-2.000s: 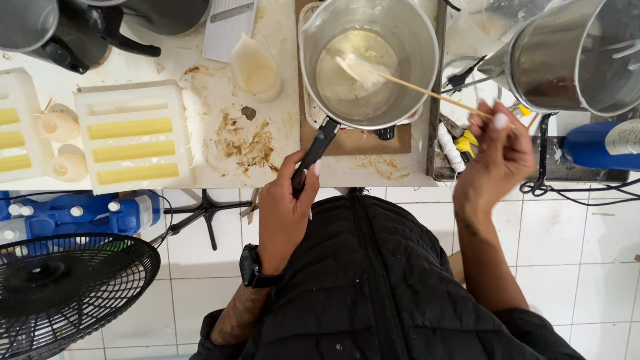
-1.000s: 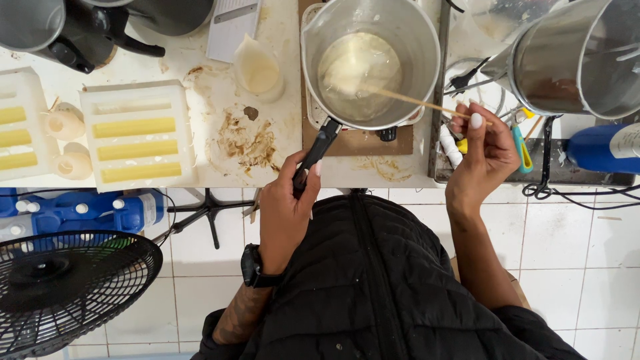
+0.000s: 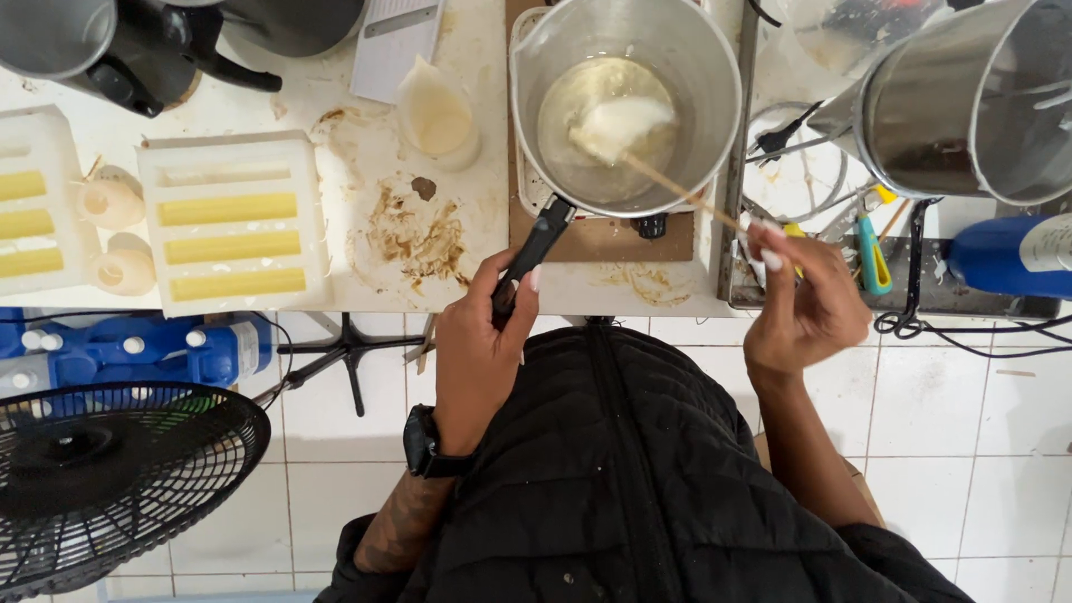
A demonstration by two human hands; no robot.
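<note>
My left hand (image 3: pixel 488 335) is closed around the black handle (image 3: pixel 536 251) of a metal saucepan (image 3: pixel 720 109), which stands on a small hotplate (image 3: pixel 525 180). Clear yellowish liquid (image 3: pixel 578 92) covers the pan's bottom, with a whitish lump (image 3: pixel 628 120) in it. Between the thumb and fingers of my right hand (image 3: pixel 804 293) is a thin wooden stick (image 3: pixel 682 191); its far end reaches the whitish lump. Left of the pan stands a translucent plastic jug (image 3: pixel 437 117) with pale contents. Further left, a white mould (image 3: pixel 314 226) holds yellow bars (image 3: pixel 234 247).
Two cream-coloured pieces (image 3: pixel 109 203) lie beside another mould (image 3: pixel 71 167). A metal tray (image 3: pixel 737 289) at right holds tools and cables, near a large metal pitcher (image 3: pixel 921 109) and a blue bottle (image 3: pixel 1005 255). Black pitchers (image 3: pixel 134 71) stand back left; a black fan (image 3: pixel 126 477) is below.
My right hand has moved the stick about in the pan, and its far end has gone lower into the liquid with the whitish lump. My left hand has stayed on the handle.
</note>
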